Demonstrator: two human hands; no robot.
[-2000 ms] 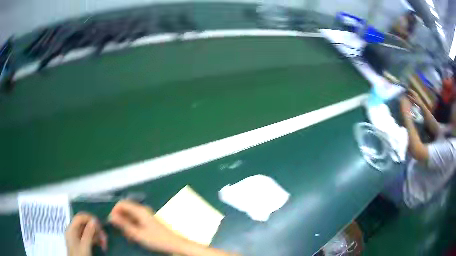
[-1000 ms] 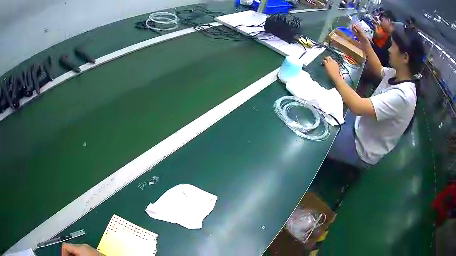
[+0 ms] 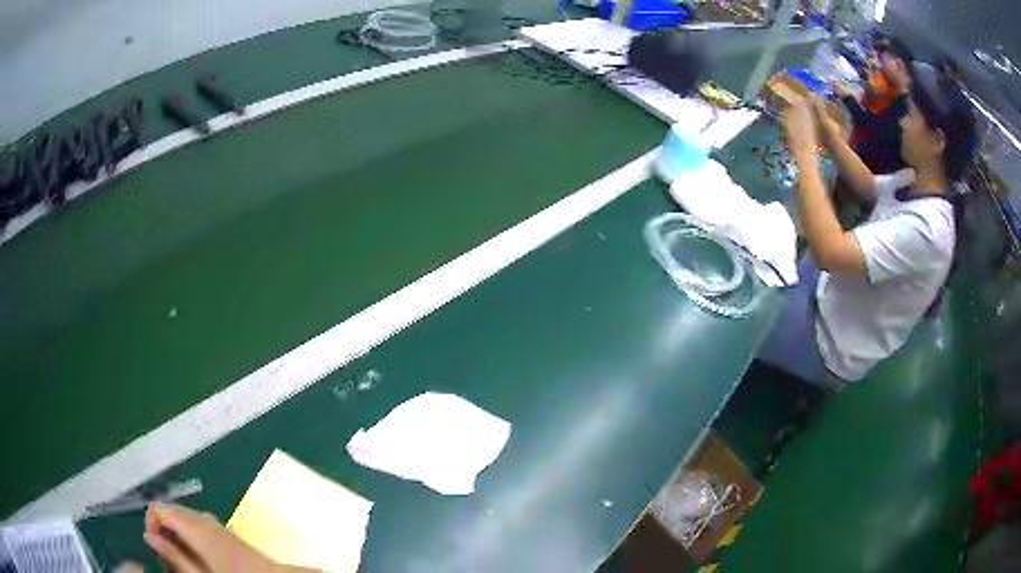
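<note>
My right hand (image 3: 199, 542) is at the lower left, cut off by the bottom edge, its fingers bent together; I cannot tell whether they hold anything. Only a small blurred bit of what seems my left hand (image 3: 127, 567) shows at the bottom edge. A white sheet with dark printed rows (image 3: 47, 546) lies left of the hands. A cream-yellow sheet (image 3: 302, 517) lies just right of my right hand, partly behind it. A thin silvery tool (image 3: 146, 496) lies beyond the fingers by the white rail. A white irregular wipe or paper (image 3: 434, 442) lies further right.
A green belt (image 3: 302, 246) with a white edge rail (image 3: 370, 302) runs beyond the bench. Dark units (image 3: 78, 157) lie across it. Clear coiled tubing (image 3: 705, 266) and a white cloth-like piece (image 3: 739, 218) lie up the bench, by a seated person (image 3: 884, 269). An open carton (image 3: 708, 492) stands below the bench edge.
The view has swung right since the oldest frame and slightly back left since the middle one. The neighbour's lower hand has risen to join the other. My left hand has nearly left the picture.
</note>
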